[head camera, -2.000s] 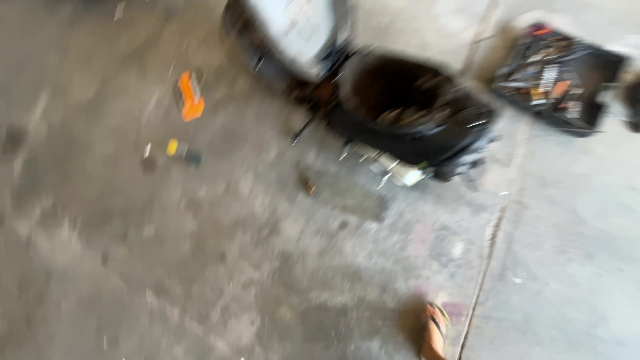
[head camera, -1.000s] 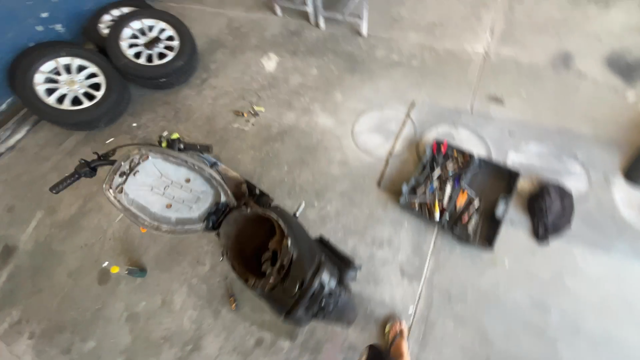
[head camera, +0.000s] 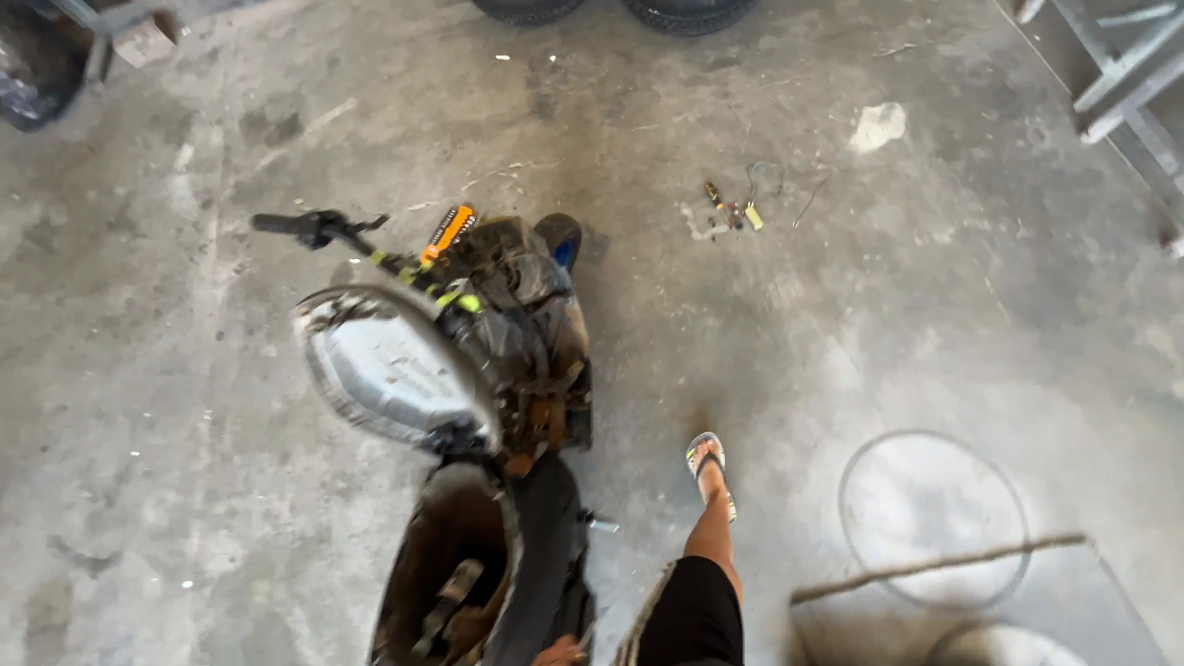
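A partly stripped motor scooter (head camera: 546, 518) stands with its seat lid raised, its pale underside (head camera: 398, 375) facing up and its storage well (head camera: 462, 555) uncovered. Inside the well lies a cylindrical part (head camera: 460, 583). At the bottom edge, beside the scooter's rear body, a small part of what looks like my left hand (head camera: 560, 652) shows; most of it is cut off, and whether it holds anything cannot be told. My right hand is out of view. Close to the handlebar (head camera: 319, 227) is an orange tool or bit case (head camera: 448, 235).
My leg in black shorts and a flip-flop (head camera: 708, 458) is right of the scooter. A screwdriver (head camera: 712, 194) and small wired parts (head camera: 752, 216) lie on the concrete floor. Tires (head camera: 689, 14) are at the top, a metal frame (head camera: 1128, 83) at upper right, and a long thin rod (head camera: 934, 566) at lower right.
The view has swung widely, and the open toolbox seen a second ago is out of frame. Part of a hand now shows at the bottom edge beside the scooter.
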